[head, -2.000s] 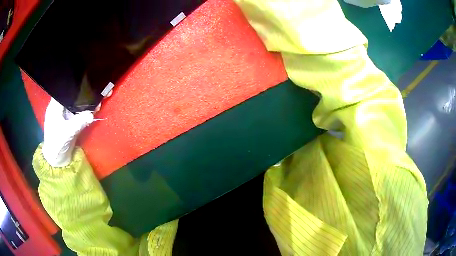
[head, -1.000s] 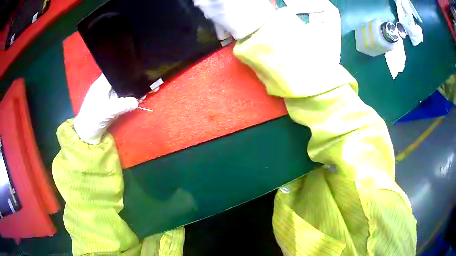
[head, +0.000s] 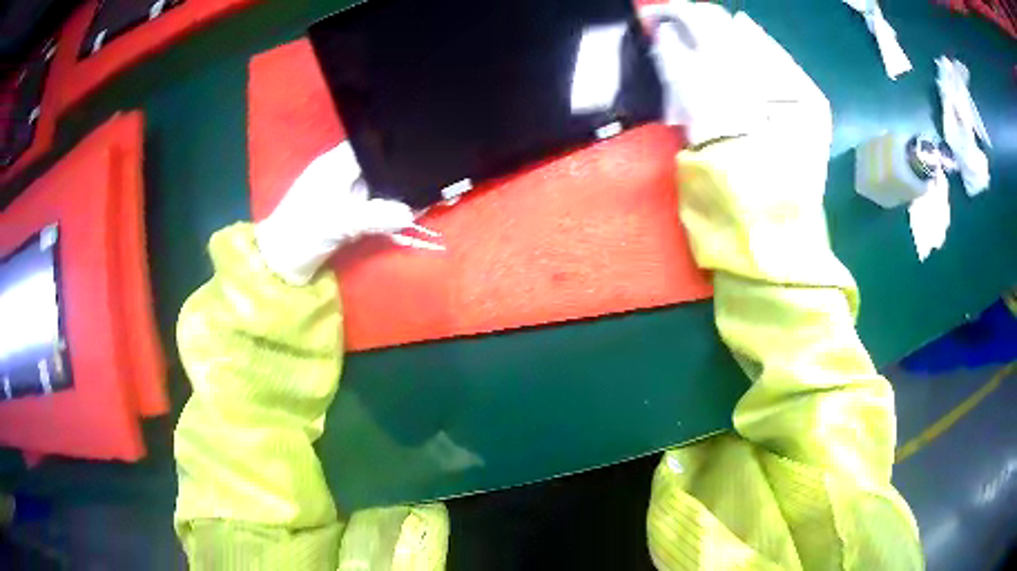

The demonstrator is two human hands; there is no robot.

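Observation:
A glossy black LCD panel [head: 491,89] lies over the orange-red foam pad [head: 535,245], slightly tilted in view, with small white tabs on its near edge. My left hand [head: 323,212], in a white glove, grips its near left corner; thin white strips stick out beside the fingers. My right hand [head: 725,73], also gloved in white, is at the panel's right end; its fingers are partly hidden, and I cannot tell whether a cloth is in it.
A squat translucent bottle [head: 887,170] with a round metal top stands at right on the green bench [head: 535,402], with crumpled white wipes [head: 961,123] around it. At left, orange-red foam pads [head: 95,301] hold another panel [head: 34,318]. More panels lie at upper left.
The view has shifted, so panel and pad appear further right. My right hand, out of view at the top at first, came to the panel's right end. My left hand keeps hold of the corner.

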